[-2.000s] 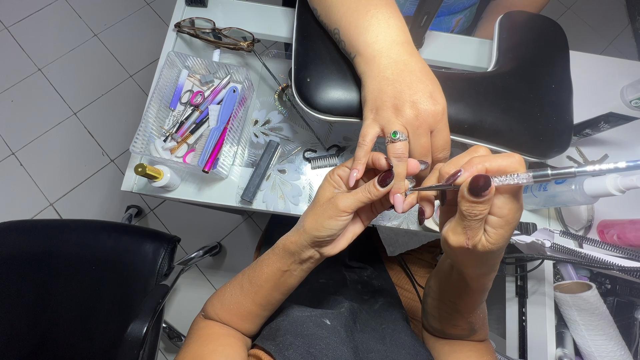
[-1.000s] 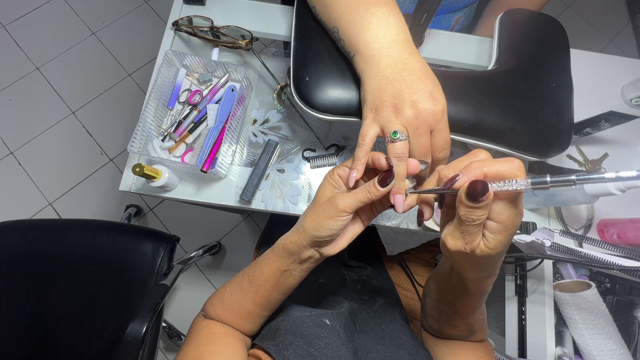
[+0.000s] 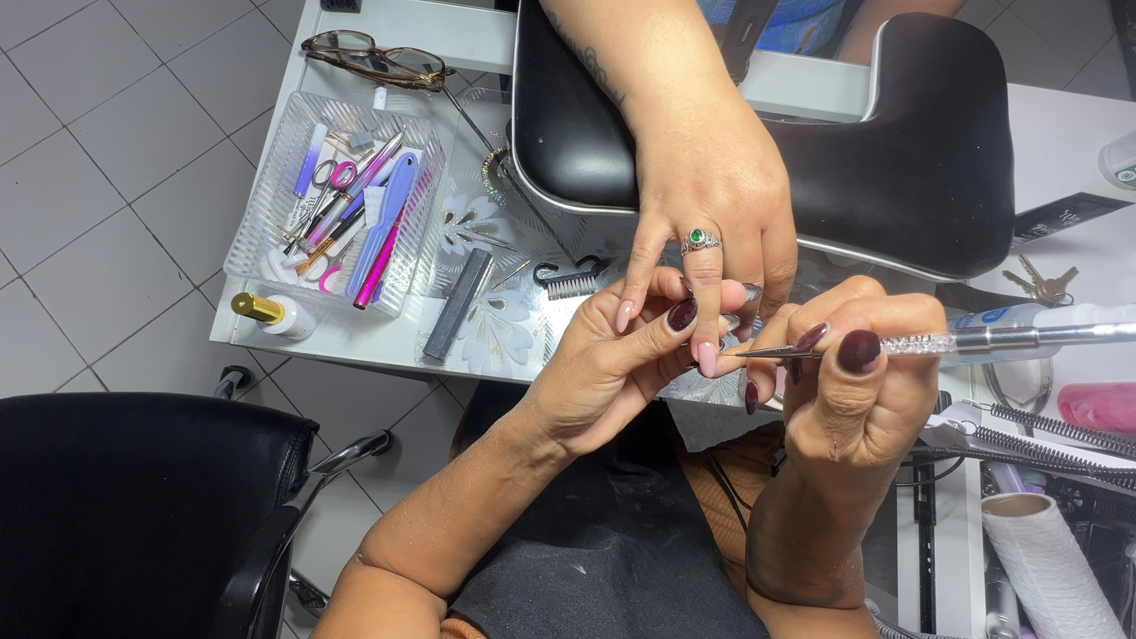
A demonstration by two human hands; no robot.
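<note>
My left hand (image 3: 603, 364) holds one finger of another person's hand (image 3: 714, 177), thumb on its side near the tip. That finger wears a silver ring with a green stone (image 3: 699, 238) and has a pink nail (image 3: 707, 358). In my right hand (image 3: 852, 382) is a thin nail-art brush (image 3: 919, 344) with a metal and crystal-studded handle, pinched between thumb and fingers. Its fine tip lies beside the pink nail; whether they touch is not clear. The other person's forearm rests over a black padded armrest (image 3: 923, 151).
Left on the desk are a clear plastic basket (image 3: 244, 240) of scissors and brushes, eyeglasses (image 3: 382, 62), a gold-capped bottle (image 3: 288, 319), a grey nail file block (image 3: 458, 304) and a small nail brush (image 3: 572, 282). Keys (image 3: 1043, 282), coiled cords (image 3: 1056, 439) and a white roll (image 3: 1047, 568) are at right.
The brush handle in my right hand has tilted slightly, and that hand has shifted a little. My left hand keeps its hold on the finger.
</note>
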